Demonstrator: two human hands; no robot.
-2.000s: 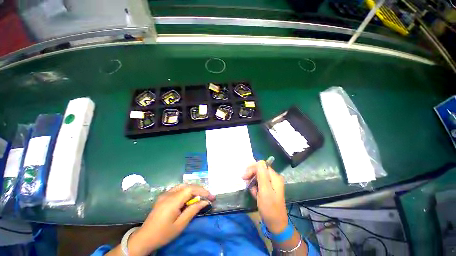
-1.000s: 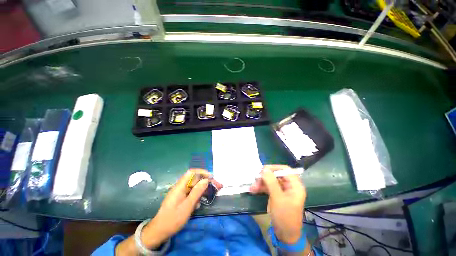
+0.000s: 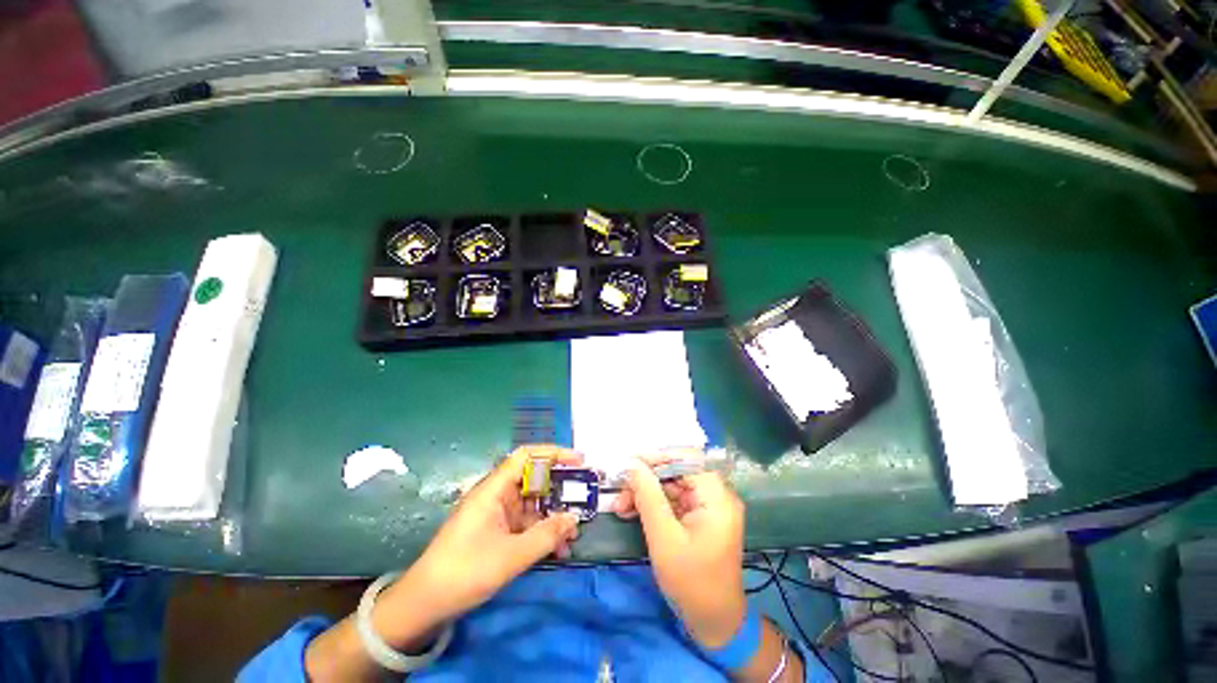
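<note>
A small dark watch housing [image 3: 571, 492] with a shiny rim and a white patch inside is held at the bench's front edge. A yellow flap [image 3: 537, 476] sticks out on its left. My left hand [image 3: 487, 534] grips the housing between thumb and fingers. My right hand [image 3: 694, 540] holds thin tweezers [image 3: 678, 470], whose tip end reaches the housing's right side. The tip itself is too small to make out. A white adhesive sheet [image 3: 635, 394] lies just beyond my hands, with a blue lined patch [image 3: 535, 420] on its left.
A black tray [image 3: 547, 323] of housings, one pocket empty, lies behind the sheet. A black box [image 3: 854, 350] with white pieces is right of it, then bagged white strips [image 3: 954, 387]. A white scrap [image 3: 374, 466], long white pack [image 3: 207, 387] and blue bagged packs [image 3: 118, 400] are left.
The housing has turned to show its inside face. My right hand has moved left from the sheet's right side, bringing the tweezers to the housing. The view has shifted slightly.
</note>
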